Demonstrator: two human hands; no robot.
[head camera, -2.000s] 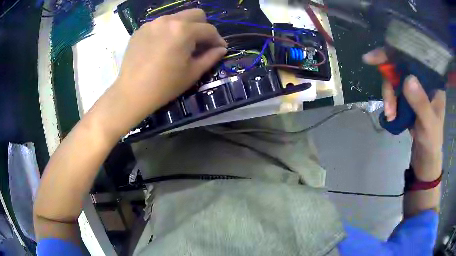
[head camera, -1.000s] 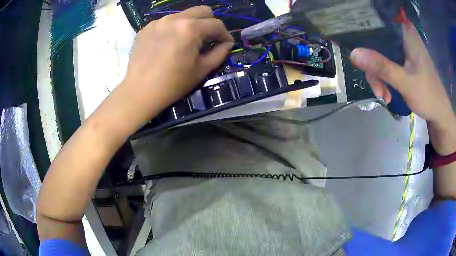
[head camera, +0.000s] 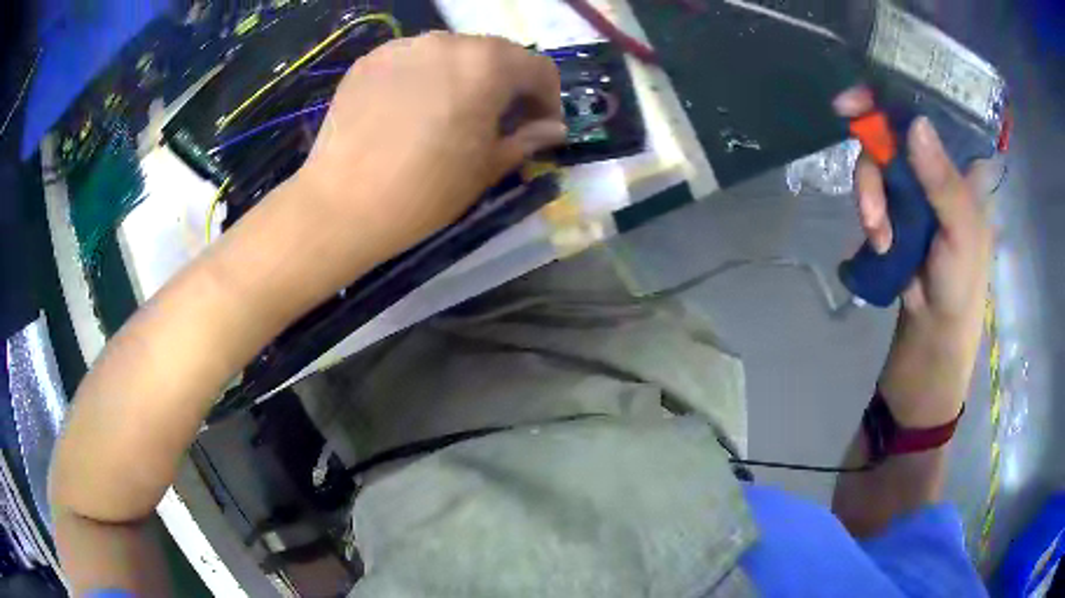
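Observation:
The black socket housing (head camera: 385, 275) lies slanted on the white board, blurred, with yellow-green wire (head camera: 306, 72) and blue wire (head camera: 275, 126) looping over it. My left hand (head camera: 450, 129) is over the housing's right part, thumb and fingers pinched together; what lies between the fingertips is hidden. My right hand (head camera: 934, 222) holds the soldering gun (head camera: 905, 199) by its blue-black grip at the right, away from the housing, a finger by the orange-red trigger. Its tip is not clearly visible. The small circuit board (head camera: 587, 103) sits in the black end piece just right of my left hand.
Cut green wires (head camera: 108, 208) lie at the left. Red-handled cutters (?) (head camera: 613, 29) lie at the top. A red wrist strap (head camera: 923, 438) on my right wrist has a black cord across the lap. A grey cable (head camera: 747, 264) crosses the grey surface. Blurred component boards (head camera: 129, 53) are behind.
The view has shifted and turned. The soldering gun has moved back from over the housing to the right. The housing appears further left and more slanted. My left hand stays pinched over it.

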